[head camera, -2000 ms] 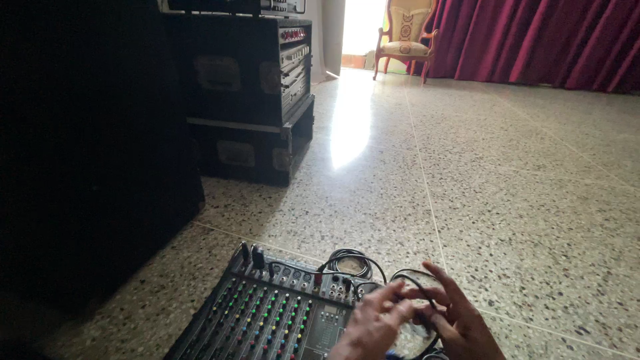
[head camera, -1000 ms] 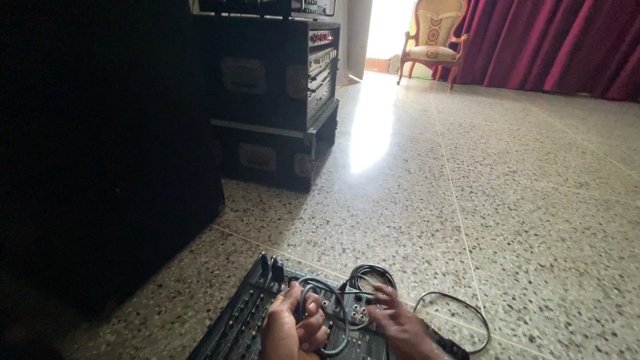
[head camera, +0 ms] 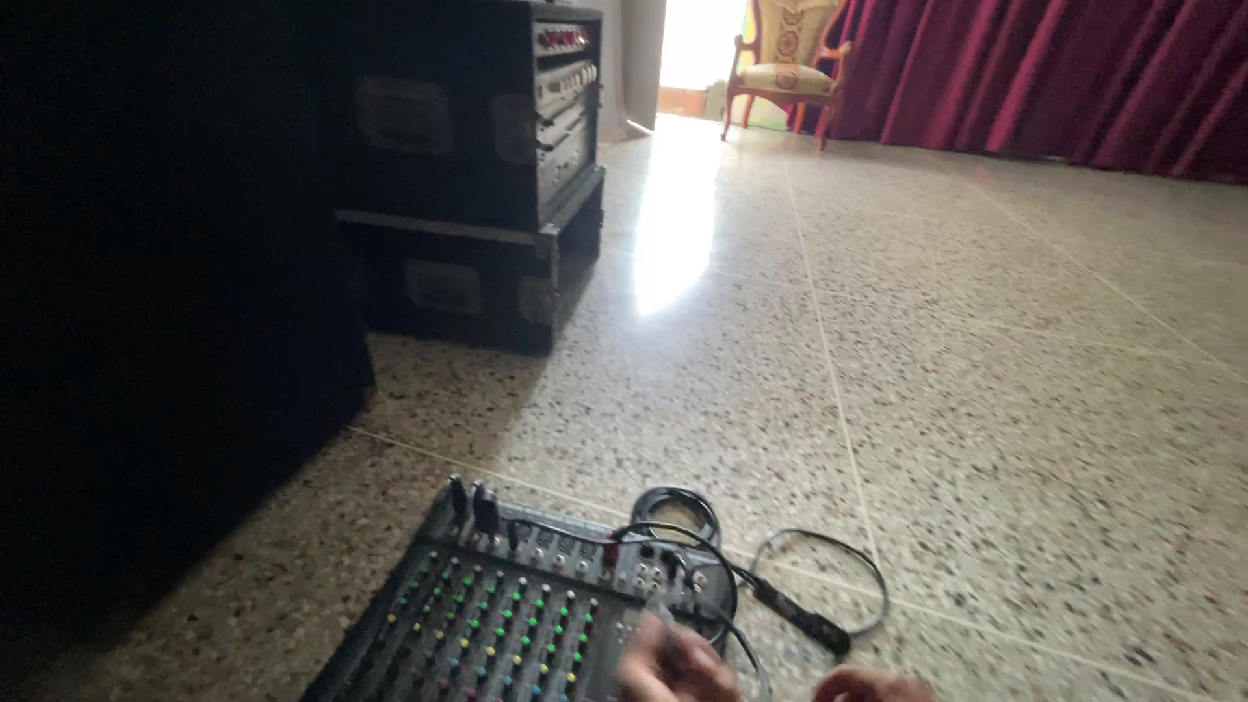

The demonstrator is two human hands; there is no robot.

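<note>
An audio mixing console with rows of coloured knobs lies on the floor at the bottom, plugs standing in its upper jacks. My left hand is over its right part, blurred, fingers curled at what looks like a cable end; the grip is unclear. Low at the frame's edge is my right hand, mostly cut off, so its hold is hidden. A black cable coil rests at the console's top right corner. To the right, a black cable connector lies on the floor beside a looped cable.
Black equipment cases with rack gear are stacked at the upper left, near a large dark object. An upholstered wooden armchair stands at the back before a dark red curtain. The speckled floor reflects bright light.
The hands have moved down and apart, the right one nearly out of frame. The cable loop held at the left hand one second ago is no longer lifted there.
</note>
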